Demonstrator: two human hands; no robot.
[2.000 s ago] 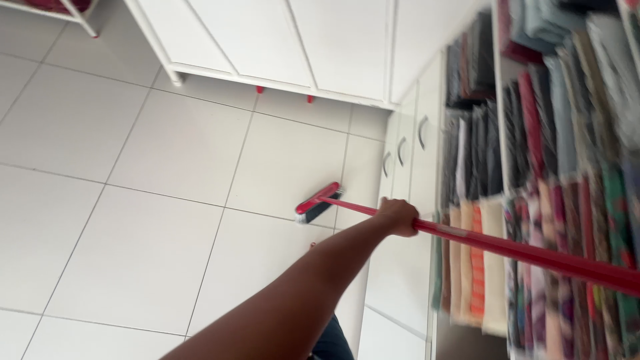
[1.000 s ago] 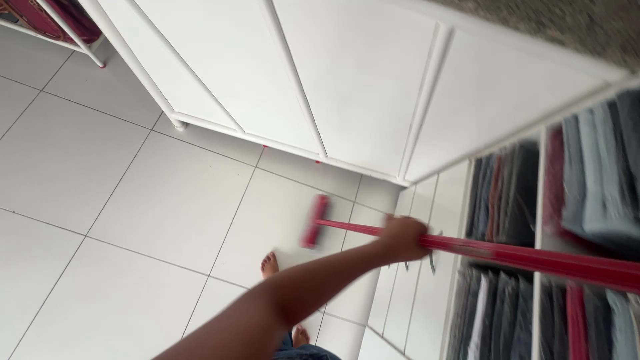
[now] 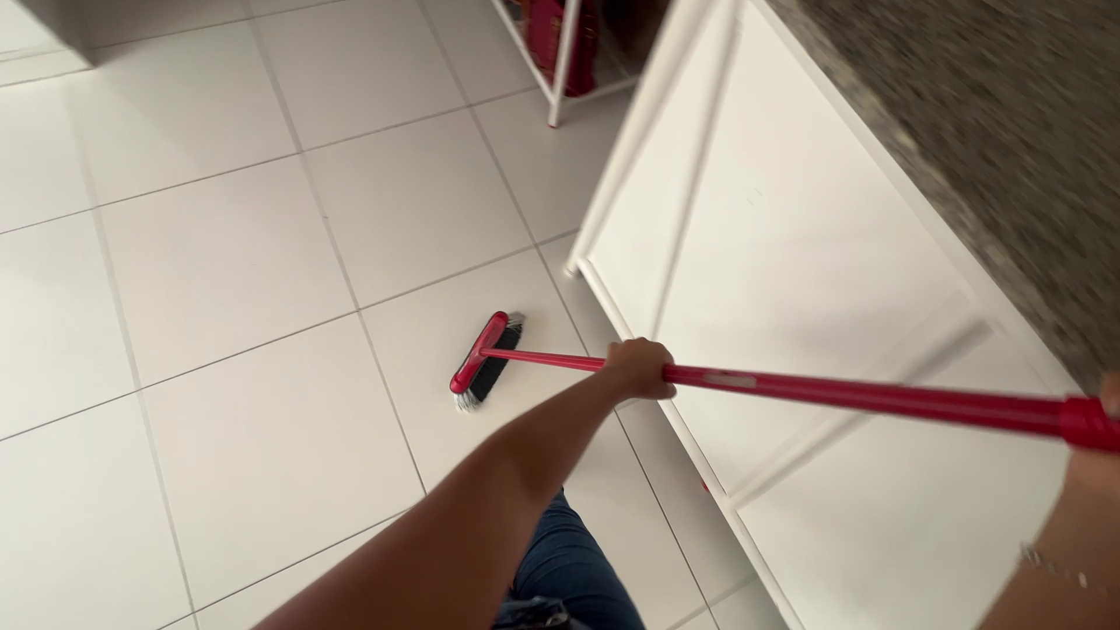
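Observation:
A red broom handle (image 3: 840, 392) runs from the right edge down to the broom head (image 3: 486, 360) on the tiled floor. The head has a red top with black and pale bristles. Partway along the handle, my left hand (image 3: 641, 367) is closed around it. My right hand (image 3: 1109, 429) is at the handle's upper end by the right edge, mostly cut off, with a bracelet on its wrist; its fingers are largely out of view.
To the right stands a white panelled cabinet (image 3: 787, 227) with a grey speckled stone top (image 3: 989, 131). A white-framed rack (image 3: 565, 61) holding a dark red bag (image 3: 547, 35) is at the top. My leg in blue jeans (image 3: 573, 569) shows below.
The view has swung left, and the shelves of folded clothes seen earlier are out of frame. The broom head has moved along the cabinet, and my right wrist has come into view.

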